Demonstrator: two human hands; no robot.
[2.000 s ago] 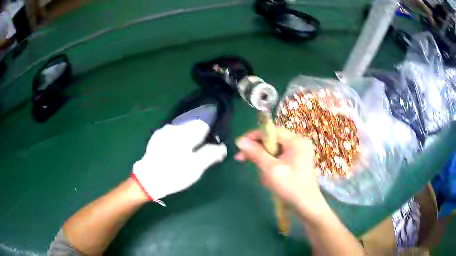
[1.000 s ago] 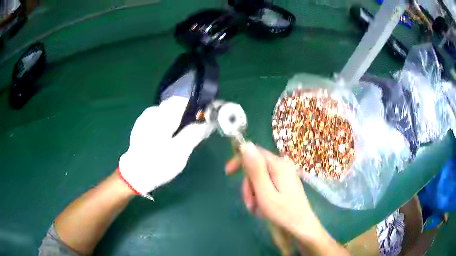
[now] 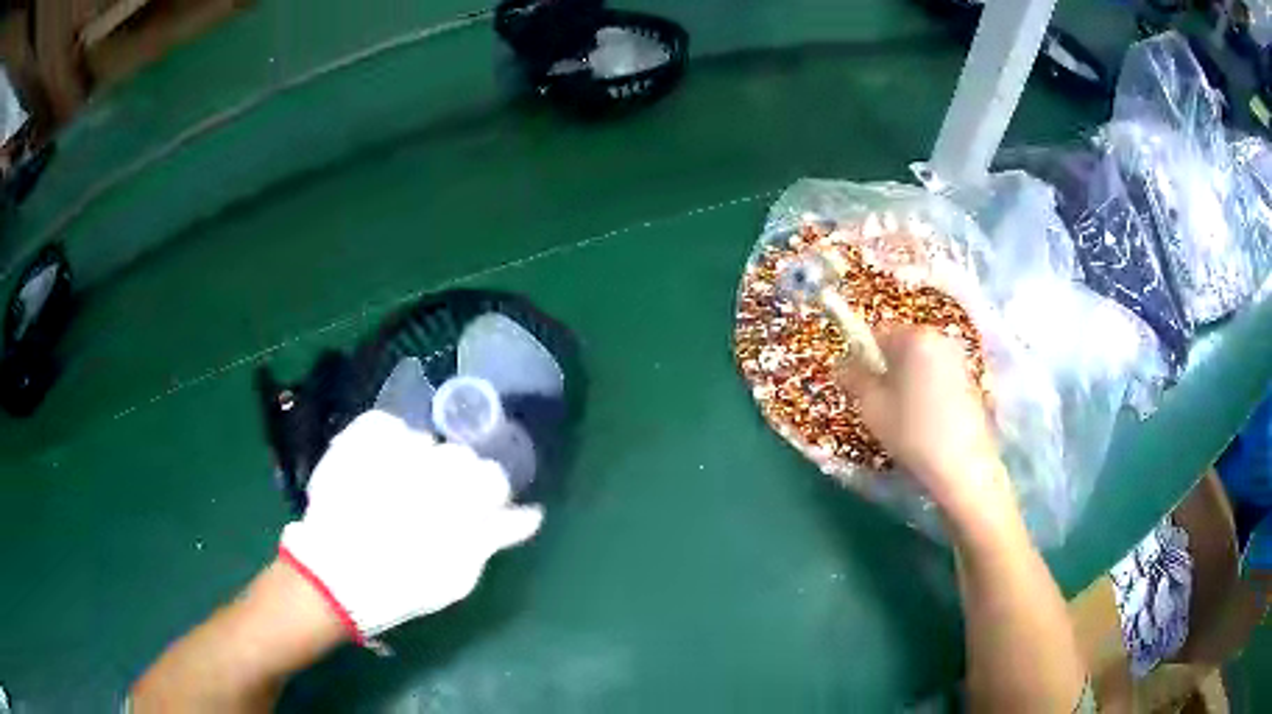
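Note:
A black clip fan [image 3: 558, 352] lies in front of me with its pale grey blades facing up. Its black clip part [image 3: 296, 419] points left, with a small copper-coloured dot on it. My left hand [image 3: 405, 527], in a white glove with a red cuff, grips the near side of the fan; its fingertips are partly hidden. My bare right hand [image 3: 924, 405] is over the open clear bag of copper-coloured pieces [image 3: 795, 370]. It holds the hammer [image 3: 851, 324], with the blurred head above the pieces. Whether its fingers touch any pieces cannot be told.
Other black fans lie at the far side [image 3: 614, 63] and far left [image 3: 36, 314] of the green surface. A pale metal upright [image 3: 988, 98] stands behind the bag. Clear bags with dark contents [image 3: 1116, 258] lie at right. A person's patterned clothing [image 3: 1155, 593] shows at lower right.
My left hand has brought the fan nearer and turned it so the blades face up. My right hand has moved right with the hammer, from the clip to the copper-coloured pieces.

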